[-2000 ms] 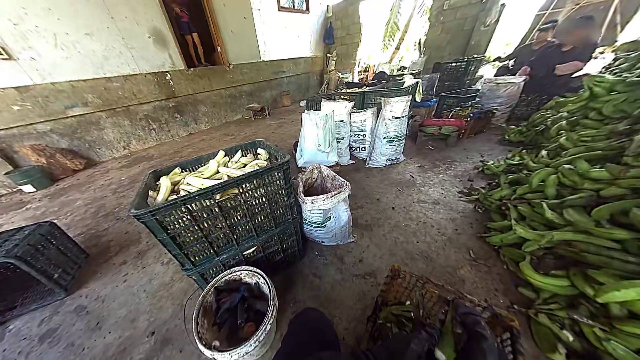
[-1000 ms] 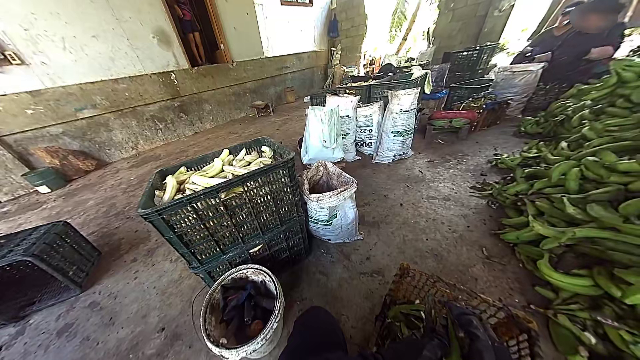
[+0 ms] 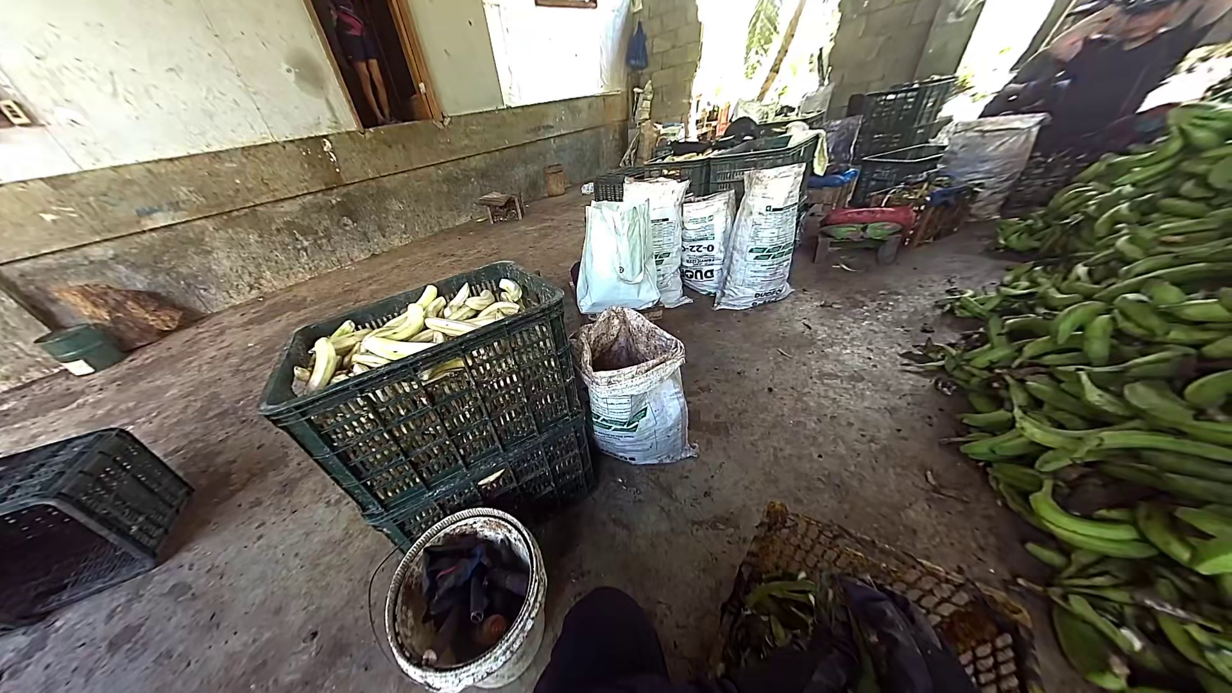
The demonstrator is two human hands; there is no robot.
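Note:
At the bottom edge two dark shapes look like my gloved hands, low over a worn crate (image 3: 972, 626) with green peels or stalks (image 3: 784, 606) in it. My left hand (image 3: 804, 664) is the dim shape on the left; my right hand (image 3: 895, 630) is beside it. A narrow green strip shows between them. Fingers and any grip are too dark to make out. Right of the crate lies a big pile of green plantains (image 3: 1107, 433). Peeled plantains (image 3: 414, 332) fill the upper of two stacked green plastic crates (image 3: 443, 414).
A white bucket (image 3: 525, 635) holding dark items stands left of my knee (image 3: 606, 635). Beyond it are an open woven sack (image 3: 640, 414) and several filled sacks (image 3: 765, 241). An overturned crate (image 3: 125, 491) lies left. One person (image 3: 1107, 87) is behind the pile; another stands in the doorway (image 3: 361, 58).
Two seconds ago a green plantain stood out between the dark shapes of my hands; now only a thin green strip shows there. The view has shifted slightly.

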